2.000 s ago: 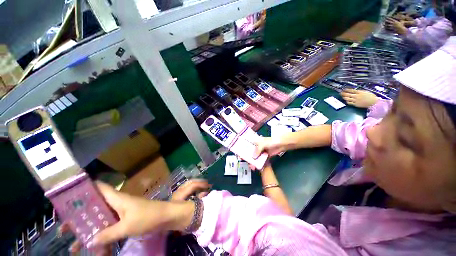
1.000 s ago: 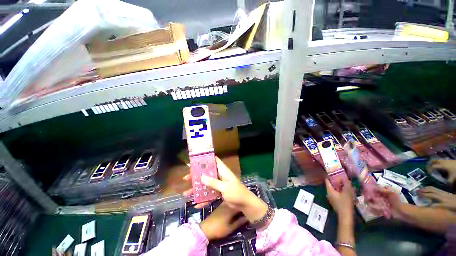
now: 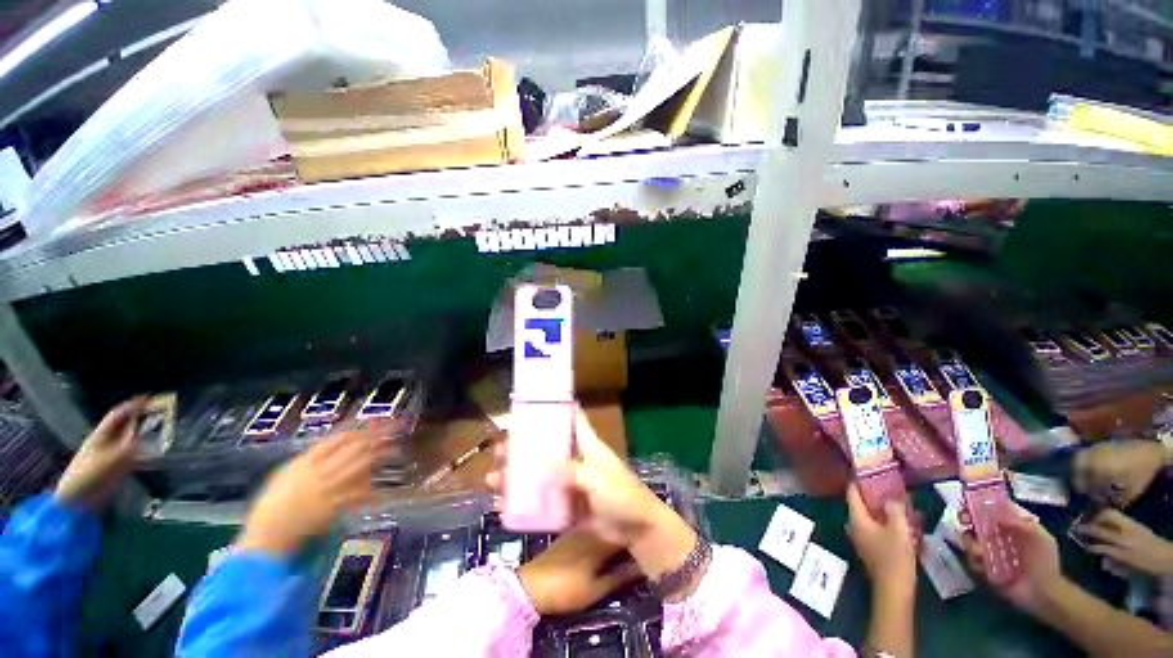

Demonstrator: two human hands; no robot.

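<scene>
My right hand [image 3: 615, 495] grips the pink keypad half of an open flip phone [image 3: 543, 386], held upright above the bench. Its upper half has a round dark spot and a lit blue-white screen. My left hand [image 3: 566, 575] lies low behind my right wrist, over a clear blister tray [image 3: 405, 566]; its fingers are hidden, so I cannot tell if it holds anything. A closed flip phone [image 3: 350, 585] sits in the tray's left end. Several dark pockets or phones show in the tray.
Another person's blue-sleeved hands [image 3: 302, 495] reach in at left, one at a closed phone. Stacked trays with closed phones [image 3: 324, 399] stand behind. Another person's hands at right hold two open phones [image 3: 984, 482]. White cards [image 3: 818, 578] lie between. A grey shelf post [image 3: 765, 296] stands right of centre.
The view has swung from the right to face the bench. Blue-sleeved hands have come in from the left. My right hand still holds the open phone. The neighbour at right now holds two phones upright.
</scene>
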